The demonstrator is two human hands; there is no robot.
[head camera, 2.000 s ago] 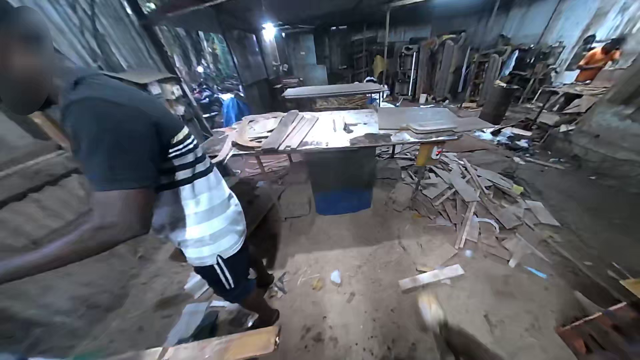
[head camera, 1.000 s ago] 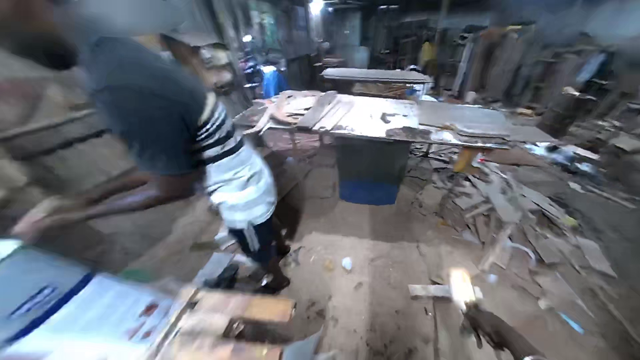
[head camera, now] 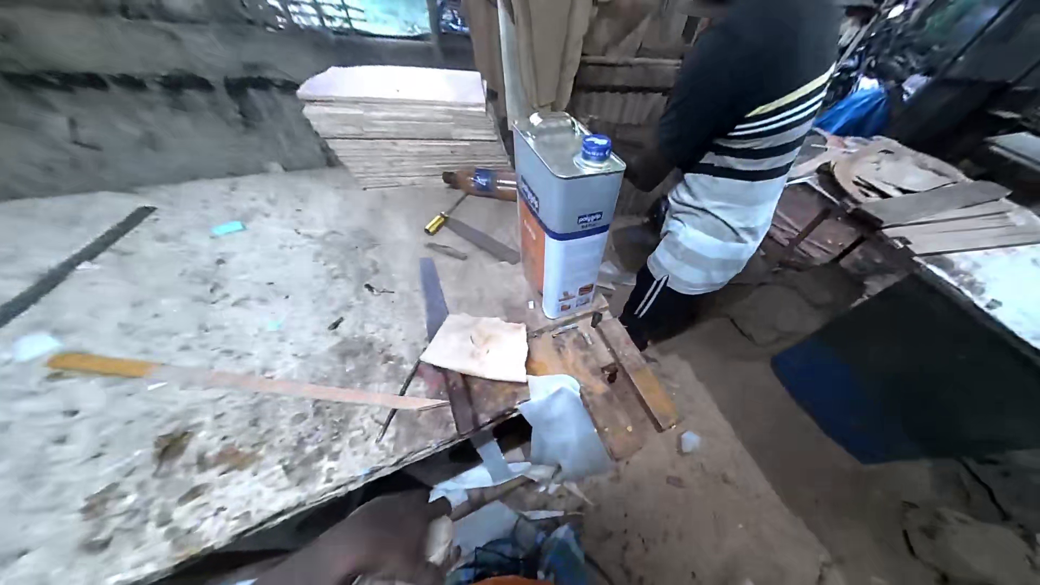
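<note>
At the bottom of the head view, my left hand (head camera: 390, 532) reaches in from the lower left, below the worktable's (head camera: 268, 479) front edge. A pale bit shows at its fingers; whether it is held is unclear. Torn pale sheets (head camera: 565, 426) and scraps lie just beyond. My right hand is out of view. On the table are a metal adhesive can (head camera: 565, 219) with a blue cap, a square tan piece (head camera: 477, 348), a long thin strip with a yellow-brown end (head camera: 244, 382), a dark flat blade (head camera: 433, 296), a yellow-handled screwdriver (head camera: 437, 223) and a brown bottle (head camera: 483, 183).
A stack of thin boards (head camera: 406, 130) stands at the back of the table. A wooden block assembly (head camera: 605, 370) adjoins its right corner. A person in a striped shirt (head camera: 731, 179) stands behind the can. Another table (head camera: 975, 268) with wooden pieces is at right.
The view has swung left onto the worktable. The hand with a pale object, at lower right a second ago, is no longer seen there; a hand now shows at the bottom.
</note>
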